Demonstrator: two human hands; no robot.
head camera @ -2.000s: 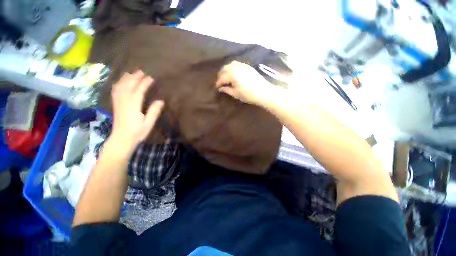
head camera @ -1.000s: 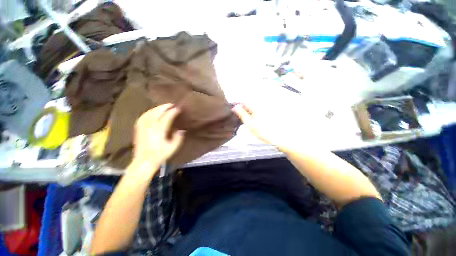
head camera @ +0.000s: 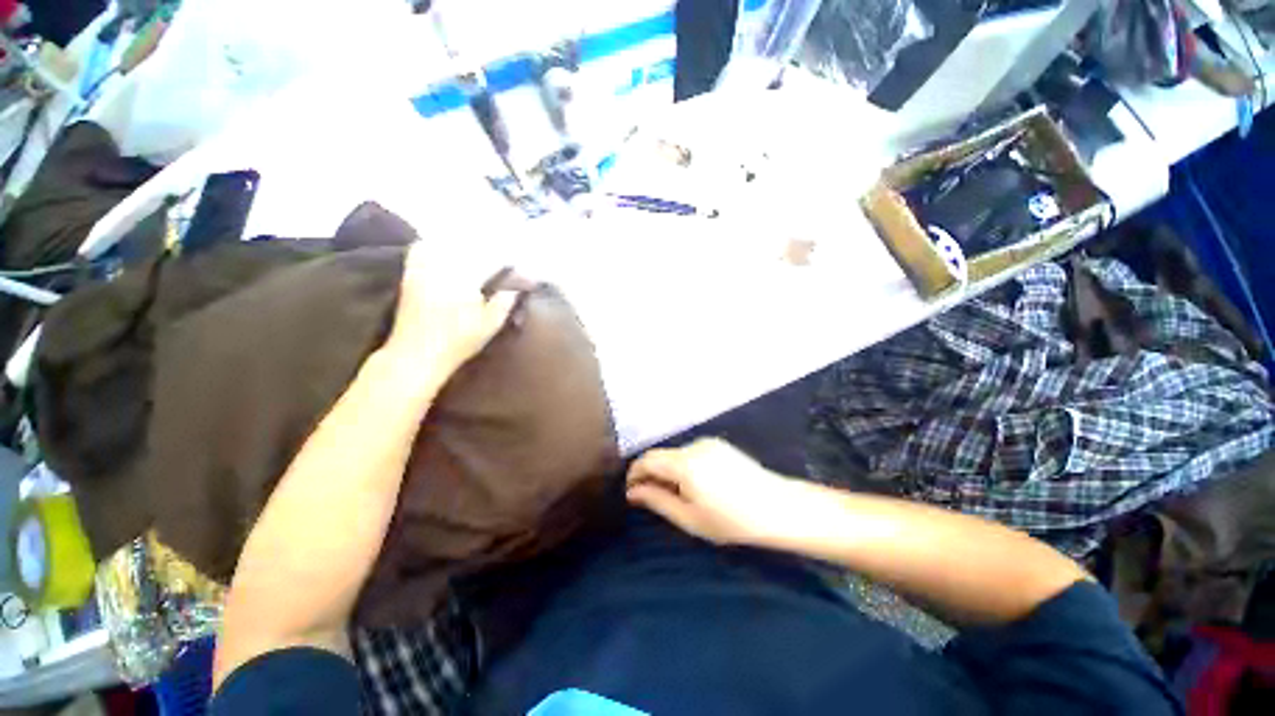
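Note:
A brown fabric panel (head camera: 280, 364) lies bunched over the left part of the white table and hangs over its front edge towards my lap. My left hand (head camera: 450, 311) lies on top of it, with a small fold of the brown cloth between thumb and fingers. My right hand (head camera: 706, 490) is at the panel's right front corner, below the table edge, its curled fingertips closed on the dark edge of the cloth. The sewing machine head (head camera: 336, 84) stands behind, with needle parts (head camera: 538, 175) near its right end.
Tweezers (head camera: 650, 204) and a small brown scrap (head camera: 798, 252) lie on the table. A cardboard tray (head camera: 895, 249) with black pieces is at right. Plaid fabric (head camera: 1035, 399) is heaped below the edge. A yellow tape roll (head camera: 59, 548) and a black flat rectangle (head camera: 221, 207) are at left.
The view has turned right. The brown panel has come nearer the front edge. My left hand has moved up onto it; my right hand has moved down to its corner near my lap.

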